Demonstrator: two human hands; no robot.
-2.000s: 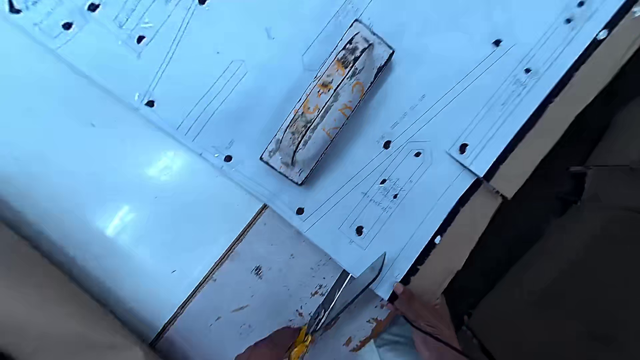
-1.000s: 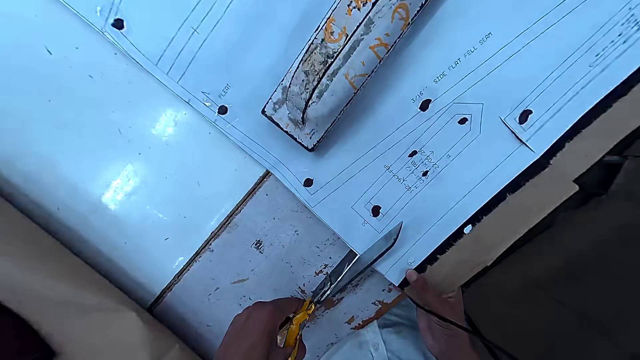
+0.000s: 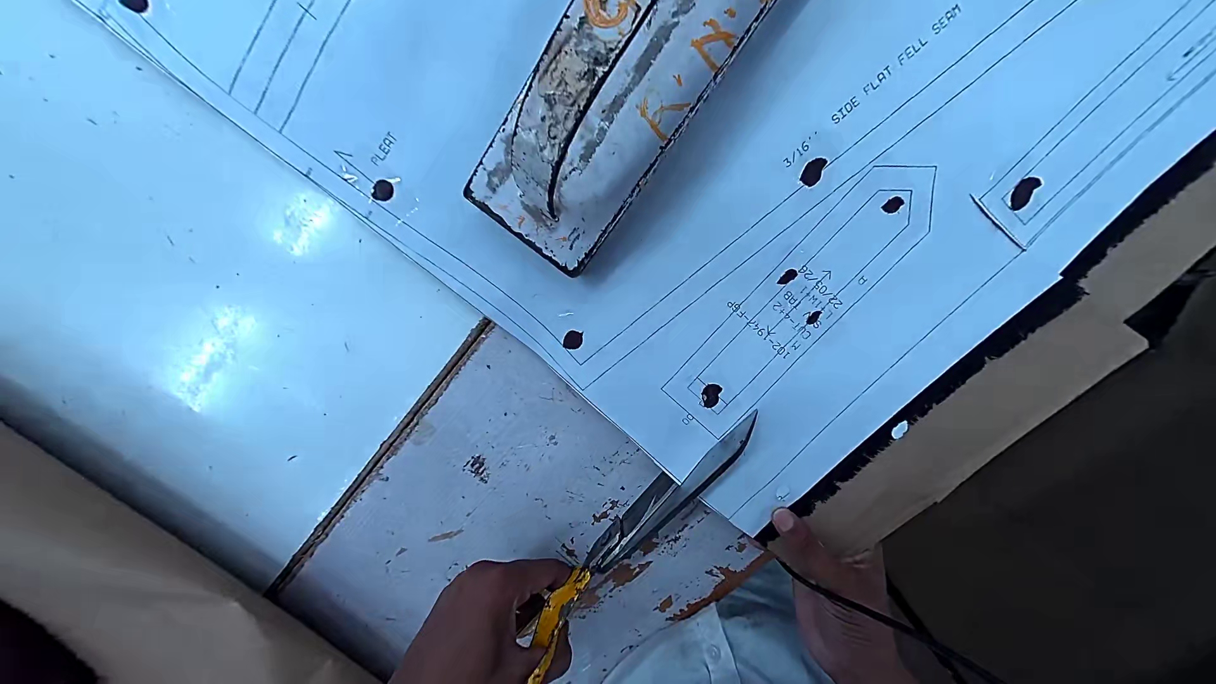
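Observation:
At the bottom, my left hand (image 3: 499, 613) holds scissors with yellow handles (image 3: 559, 617). One blade (image 3: 727, 451) lies over the edge of a printed paper pattern sheet (image 3: 665, 313); the other passes beneath it, and the blades are apart. My right hand (image 3: 831, 589) is at the sheet's lower corner, thumb on the edge and other fingers mostly hidden underneath. A black cord runs beside that hand. On the sheet rests a worn, painted block weight with a raised handle (image 3: 608, 104). Dark holes or spots mark the sheet in several places.
A glossy white table surface (image 3: 190, 247) is at the left, and a scuffed table panel (image 3: 475, 465) with chipped paint adjoins it. Brown paper (image 3: 123, 570) lies at the lower left. More brown paper (image 3: 1007, 437) edges the pattern at the right. A light shirt shows at the bottom.
The view has come closer to the sheet and hands. Both hands have stayed near the same corner, the scissors still across the sheet's edge.

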